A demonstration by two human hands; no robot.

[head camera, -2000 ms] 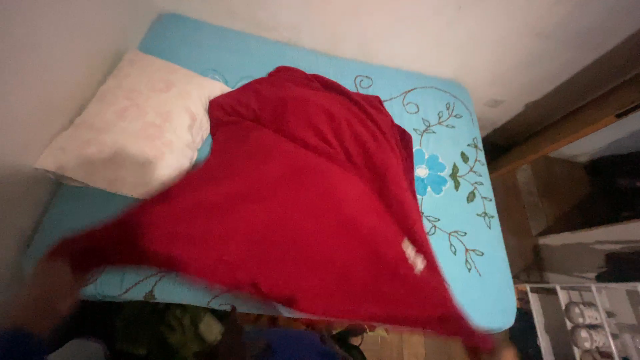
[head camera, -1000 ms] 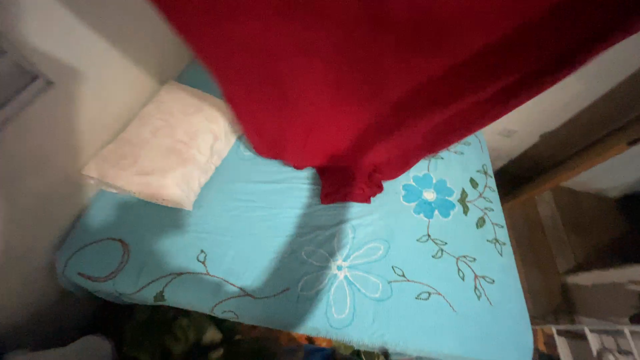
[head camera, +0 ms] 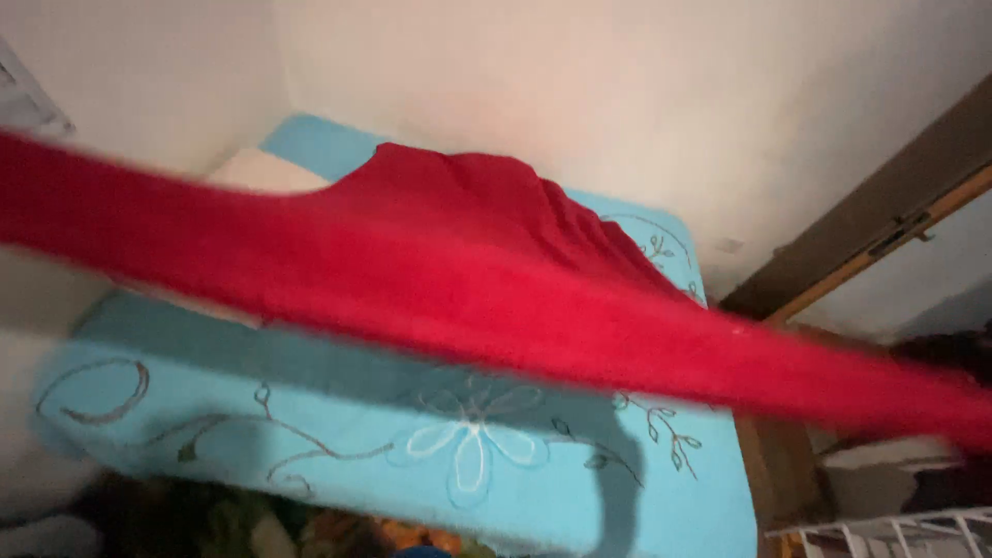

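Note:
A red cloth (head camera: 480, 271) stretches in mid-air right across the view, blurred by motion, its two ends running out past the left and right edges. Its far part droops over a bed covered with a light blue sheet (head camera: 542, 496) that bears flowers and vines. A pale pillow (head camera: 267, 172) lies at the bed's left side, partly hidden behind the cloth. Neither my left hand nor my right hand shows in the frame. A shadow falls on the sheet under the cloth.
Pale walls (head camera: 542, 85) stand behind and left of the bed. On the right are a wooden door frame (head camera: 860, 267) and, lower down, a white wire rack (head camera: 899, 531). Dark and orange items (head camera: 418, 535) lie along the near side of the bed.
The red cloth, raised high over the bed's far part a second ago, has come down and is spread wide from left to right. It now partly covers the view of the pillow.

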